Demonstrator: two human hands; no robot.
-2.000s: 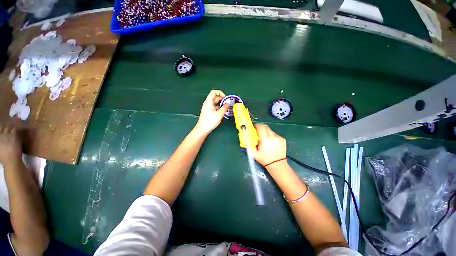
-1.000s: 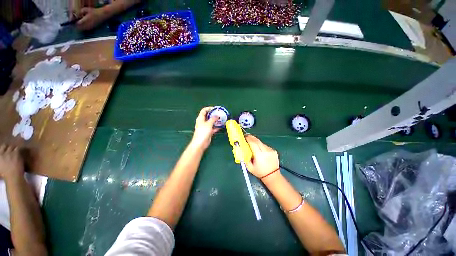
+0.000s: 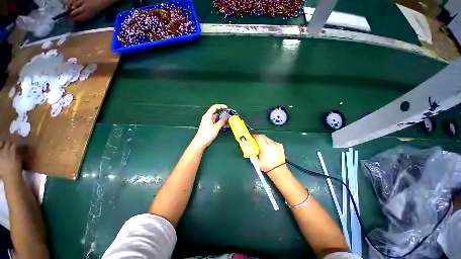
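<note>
My left hand (image 3: 208, 127) holds a round black-and-white unit (image 3: 225, 116) by its edge, partly hidden by the fingers and the gun's nozzle. My right hand (image 3: 269, 153) is closed around a yellow hot glue gun (image 3: 242, 135), whose tip is at the unit. A whitish glue stick (image 3: 265, 185) sticks out of the gun's back end. Two round units, one nearer (image 3: 278, 116) and one farther right (image 3: 334, 120), lie on the green bench surface (image 3: 202, 76).
A blue tray (image 3: 156, 25) of small parts stands at the back. White discs (image 3: 43, 83) lie on a brown board (image 3: 60, 152) at left. Spare glue sticks (image 3: 350, 197), a black cord (image 3: 323, 175), a clear bag (image 3: 409, 187) and a metal upright (image 3: 389, 114) are at right. Other people's arms show at left.
The units on the bench have shifted right relative to my hands. The unit in my left hand is now turned more edge-on, with the gun tip against it.
</note>
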